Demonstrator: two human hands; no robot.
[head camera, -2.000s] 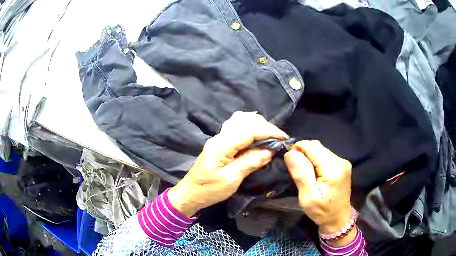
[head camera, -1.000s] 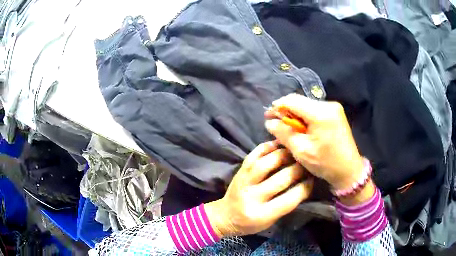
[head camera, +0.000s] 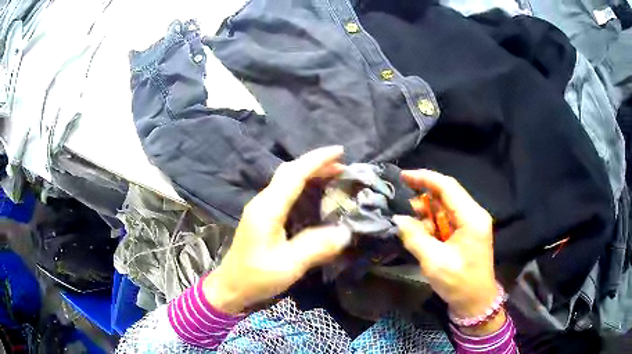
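A charcoal jacket (head camera: 298, 76) with gold buttons lies spread in front of me. A bunched piece of cloth (head camera: 371, 200), dark grey with paler parts, is raised between my hands. My left hand (head camera: 267, 238) is curved around its left side, thumb and fingers wide apart at its edges; whether it grips is unclear. My right hand (head camera: 454, 242) pinches the right side of the bunch between thumb and fingers. Orange-handled thread snips (head camera: 436, 218) sit inside my right hand; their blades are not visible.
A black cloth panel (head camera: 513, 145) lies to the right, with a short orange-red thread (head camera: 556, 244) on it. Light grey garments (head camera: 41, 83) lie at the left on the white table (head camera: 114, 138). Crumpled grey cloth (head camera: 163, 242) and a blue crate (head camera: 104, 311) are below left.
My left hand has moved left and spread around the bunch. My right hand has moved slightly down and turned, still with the snips. The bunched cloth now shows paler parts.
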